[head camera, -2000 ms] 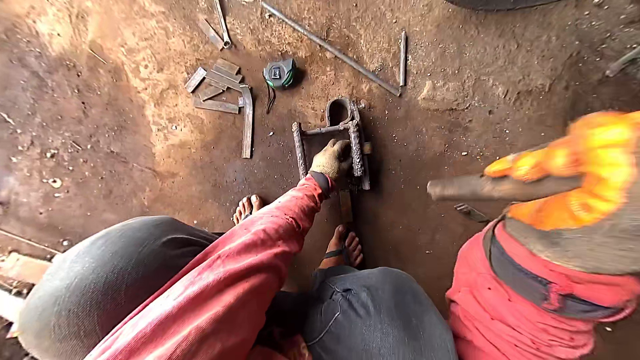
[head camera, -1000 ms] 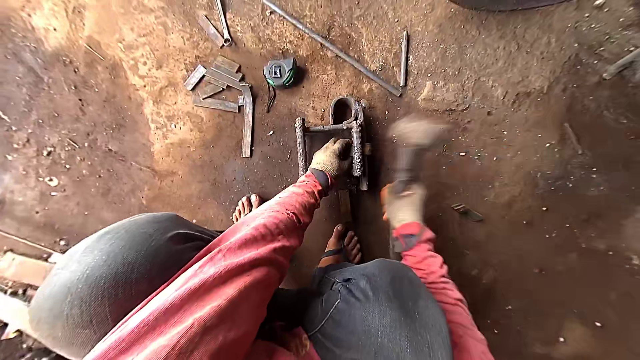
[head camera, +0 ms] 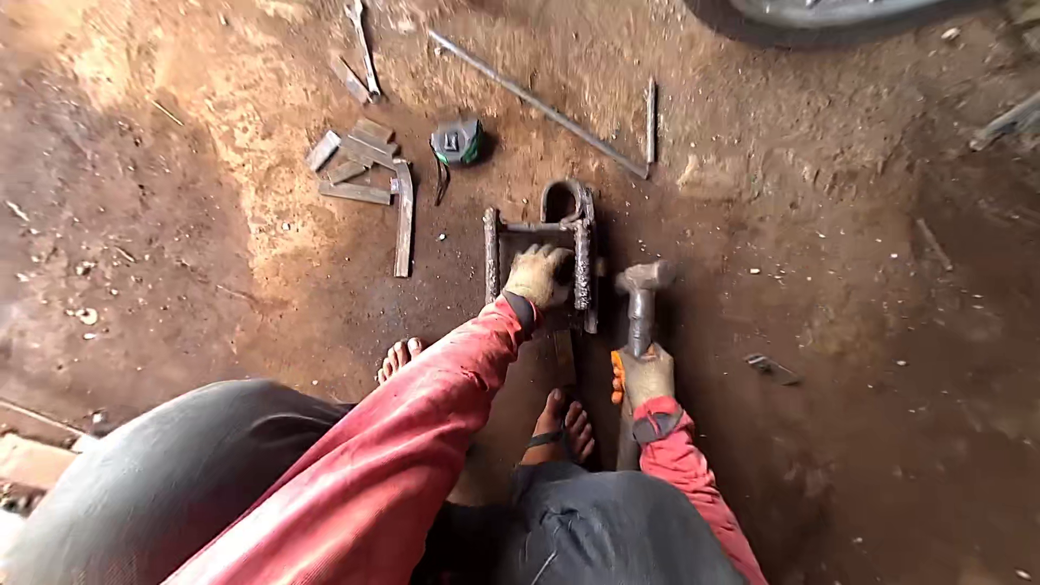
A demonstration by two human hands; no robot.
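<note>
My left hand (head camera: 539,276), in a pale work glove, grips a part of a small welded steel frame (head camera: 582,264) on the ground; its fingers partly hide what they hold. The frame has rough ribbed side bars, a thin crossbar and a bent metal loop (head camera: 561,191) at its far end. Just right of the frame, my right hand (head camera: 647,375), in a pale glove with orange on it, is closed around the handle of a hammer (head camera: 641,305). The hammer's head is beside the frame's right side, slightly blurred. A flat bar (head camera: 564,357) lies below the frame.
Several flat metal pieces (head camera: 355,192) lie at the left, near a green and grey tape measure (head camera: 457,141) and a wrench (head camera: 363,49). Beyond the frame are a long metal rod (head camera: 536,101) and a short one (head camera: 652,122). My sandalled foot (head camera: 561,431) is close below.
My right hand has come in from the far right with the hammer and is now beside the frame. The hammer head is lower than one second ago. My left hand has stayed on the frame.
</note>
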